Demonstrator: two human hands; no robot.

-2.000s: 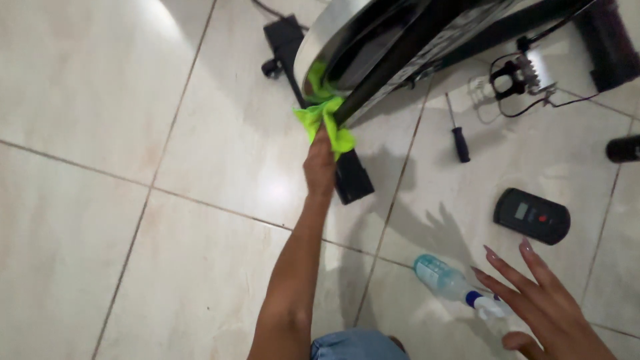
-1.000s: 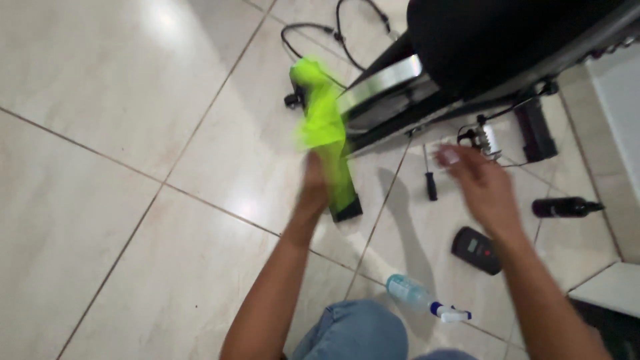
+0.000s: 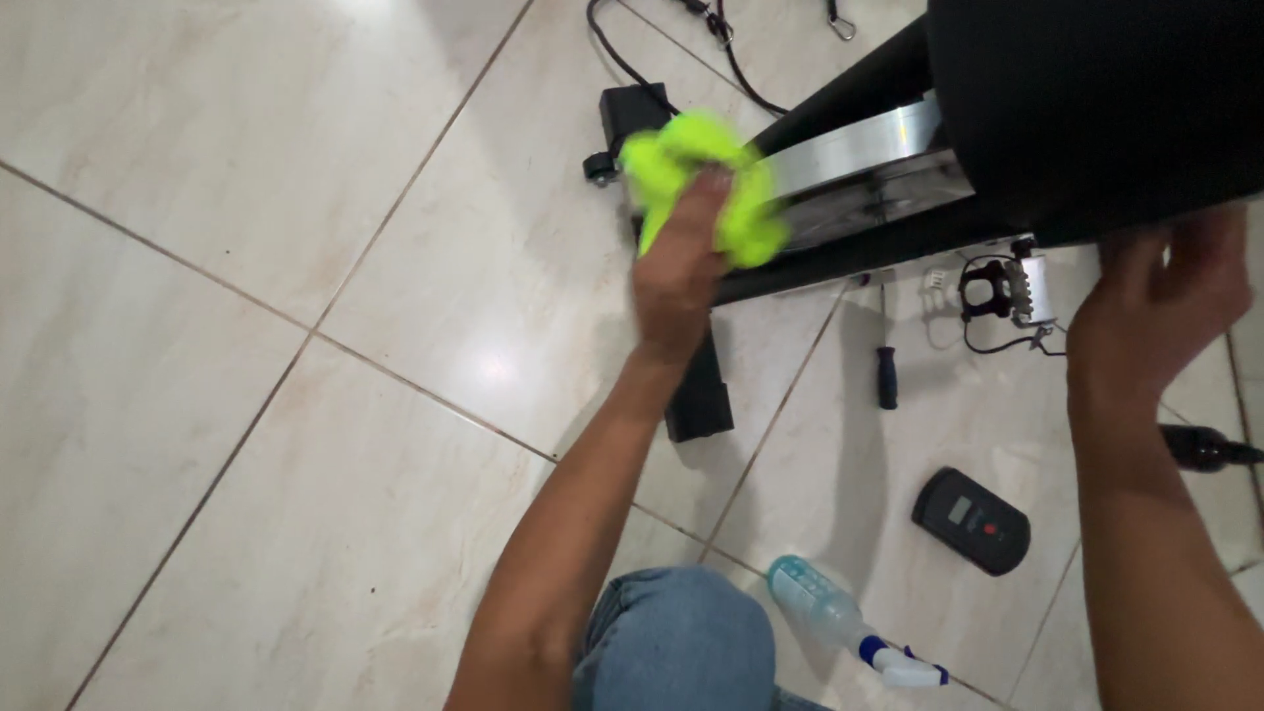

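My left hand grips a bright yellow-green cloth, blurred by motion, over the black floor bar at the wheel end of an exercise bike. Close to the cloth is the bike's silver flywheel rim, between black frame tubes. My right hand is raised at the right, at the lower edge of a large black part of the bike; its fingertips are partly hidden, and whether it holds that part cannot be told. The black foot bar extends below the frame and ends in a square cap.
On the tiled floor lie a screwdriver, a black display console, a spray bottle with blue-green liquid and a dark bottle. A metal pedal hangs beneath the frame. Black cords with clips lie at the top.
My right hand has moved from above the spray bottle up to the bike's large black part. My left hand still holds the cloth at the floor bar. The view has shifted.
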